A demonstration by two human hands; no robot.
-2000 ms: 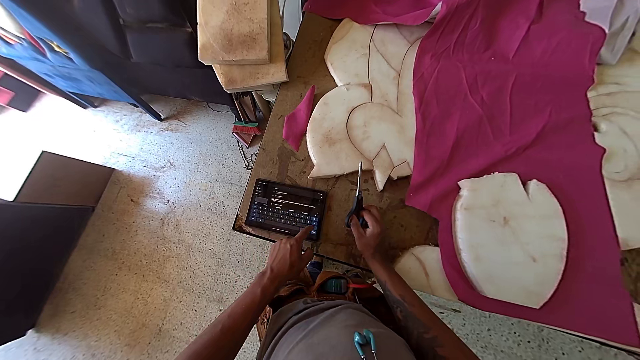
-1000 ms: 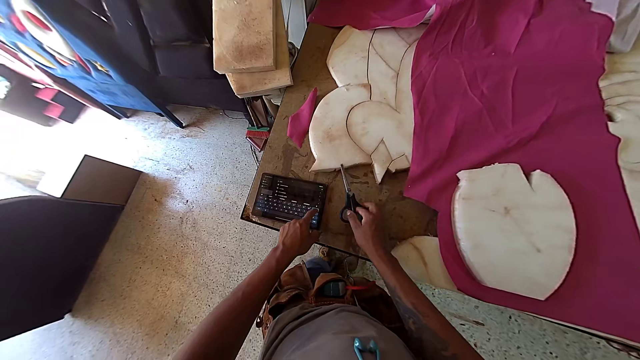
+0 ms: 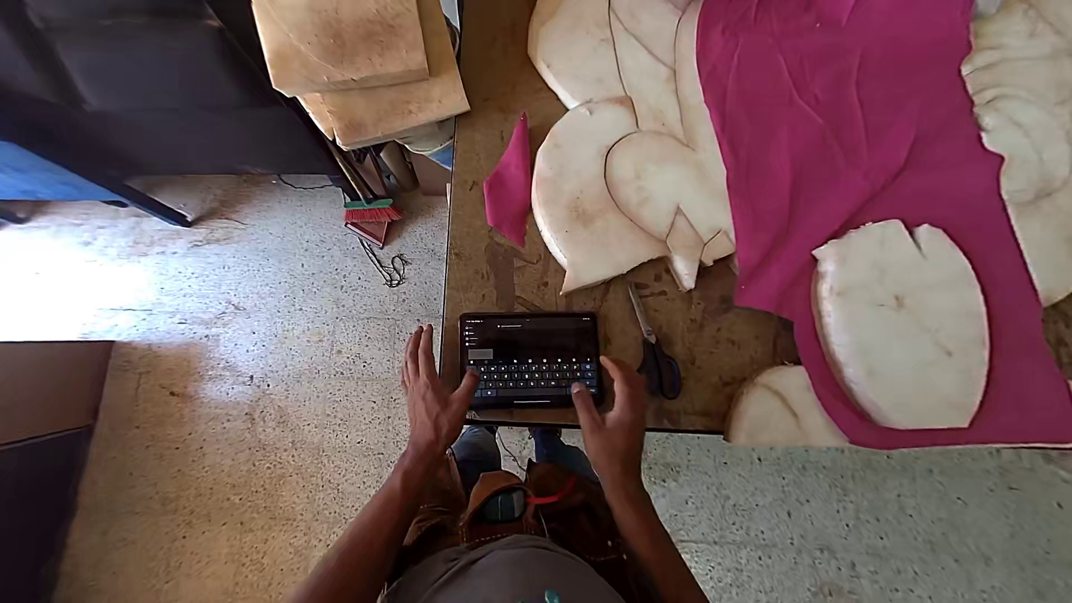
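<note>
A dark tablet (image 3: 532,360) with an on-screen keyboard lies flat at the table's near left corner. My left hand (image 3: 434,398) is at its left edge, fingers spread and thumb at the keyboard's lower left. At the lower right corner is my right hand (image 3: 611,414), thumb over the screen and fingers apart. Neither hand grips anything. Dark-handled scissors (image 3: 653,347) lie just right of the tablet, blades pointing away. Beyond them are cream foam pieces (image 3: 586,201). Magenta fabric (image 3: 837,151) covers part of the table, with a rounded foam piece (image 3: 904,327) on top of it.
A magenta fabric scrap (image 3: 508,184) lies near the table's left edge. Stacked foam blocks (image 3: 352,50) stand at the upper left, above a red-bristled brush (image 3: 373,211). Another foam piece (image 3: 783,406) reaches the near edge. A tool pouch (image 3: 502,502) hangs at my waist.
My right hand has let go of the scissors, which now lie on the table, and has moved left to the tablet. My left hand has moved from the keyboard's right part to the tablet's left side.
</note>
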